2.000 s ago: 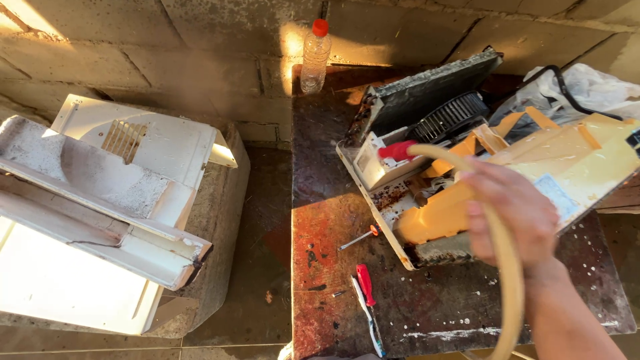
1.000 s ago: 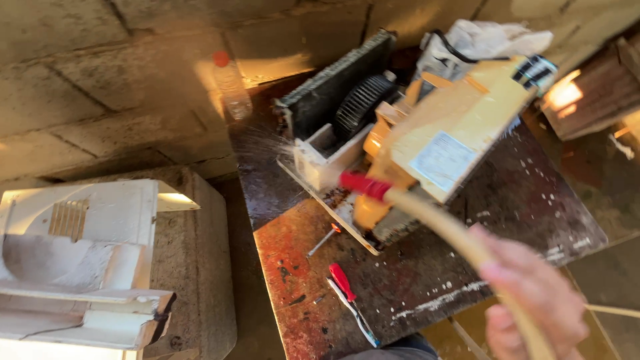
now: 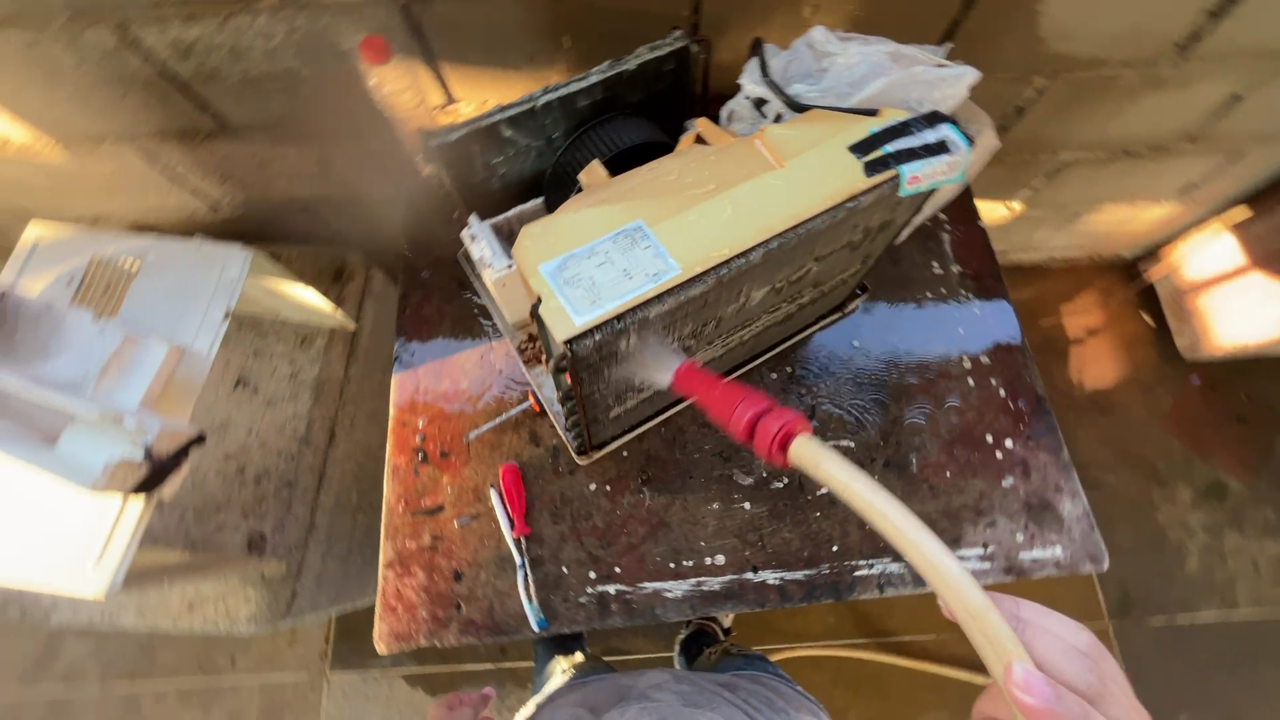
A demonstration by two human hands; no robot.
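My right hand (image 3: 1065, 660) grips a beige hose (image 3: 915, 540) at the lower right. The hose ends in a red nozzle (image 3: 740, 412), from which water sprays onto the dark finned coil (image 3: 720, 330) of an air conditioner unit. The unit's yellowish housing (image 3: 690, 220) bears a printed label, and a black blower wheel (image 3: 605, 150) shows behind it. Part of my left hand (image 3: 462, 704) is visible at the bottom edge, near my body; its fingers are mostly cut off. A red-handled screwdriver (image 3: 513, 500) lies on the wet table (image 3: 700, 540), left of the nozzle.
Beside the red handle lies a brush-like tool (image 3: 517, 560). Another screwdriver (image 3: 500, 418) touches the unit's base. White plastic casing parts (image 3: 130, 310) rest on a concrete block (image 3: 270, 440) at left. A plastic bag (image 3: 850, 70) and a red-capped bottle (image 3: 376, 50) are near the wall.
The nozzle has moved from the unit's left inner side to the front of the finned coil. My left hand has come into view at the bottom. The view has shifted.
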